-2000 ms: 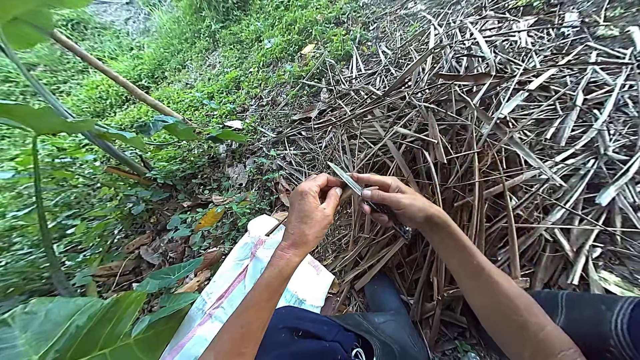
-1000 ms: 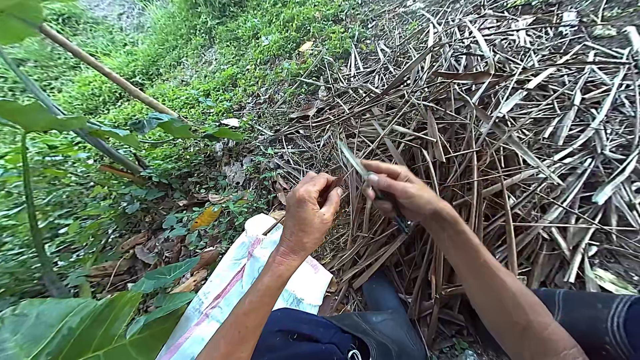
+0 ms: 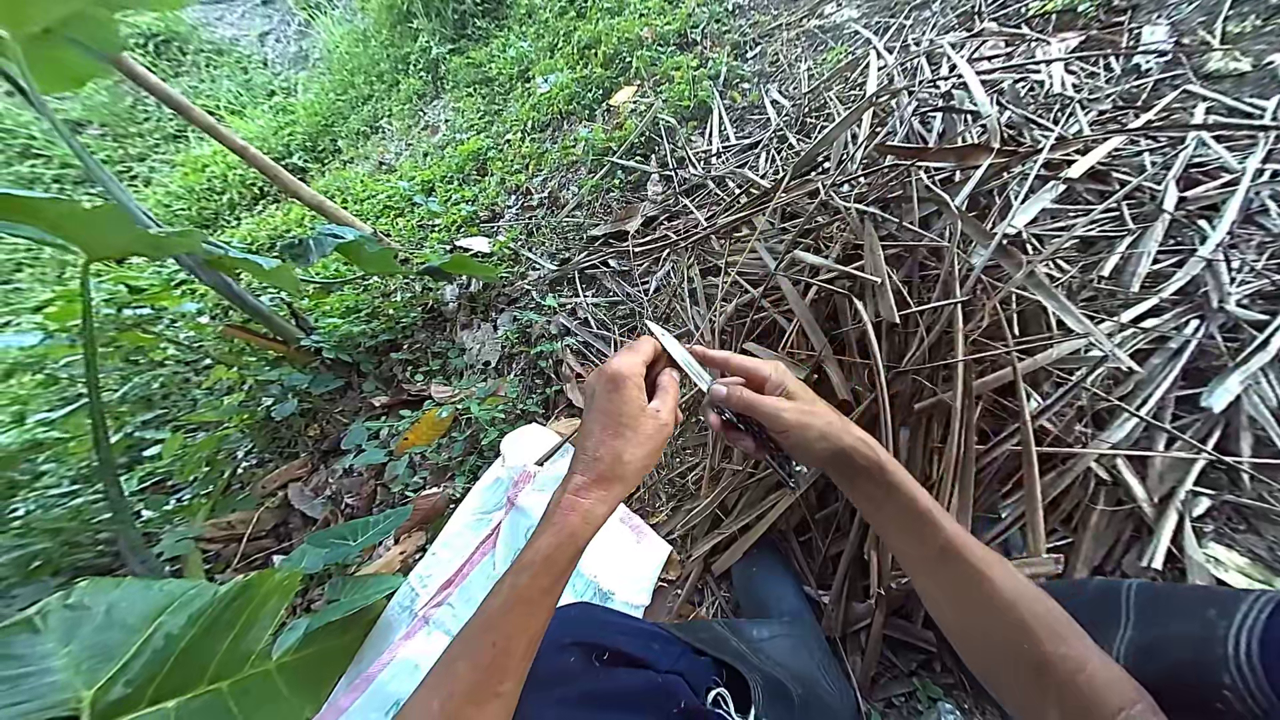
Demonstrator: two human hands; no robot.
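My right hand (image 3: 770,405) grips the dark patterned handle of a knife (image 3: 682,357), whose bare blade points up and to the left. Close beside the blade, my left hand (image 3: 630,410) has its fingers curled and pinched together; a thin dark stick (image 3: 556,449) shows below its wrist side, and whether the fingers hold it cannot be told. The blade tip lies right by the left fingers. Beneath my left forearm a white woven sack (image 3: 470,570) with a reddish stripe lies over the ground at my leg.
A heap of dry strips and stalks (image 3: 960,300) spreads ahead and to the right. Low green plants (image 3: 430,190) cover the left, with a slanting wooden pole (image 3: 250,155) and a large green leaf (image 3: 180,650). My dark rubber boots (image 3: 780,620) stand at the bottom.
The knife blade, tilted up and apart from the left fingers one second ago, is now down close against them. My left hand has stayed near the same place.
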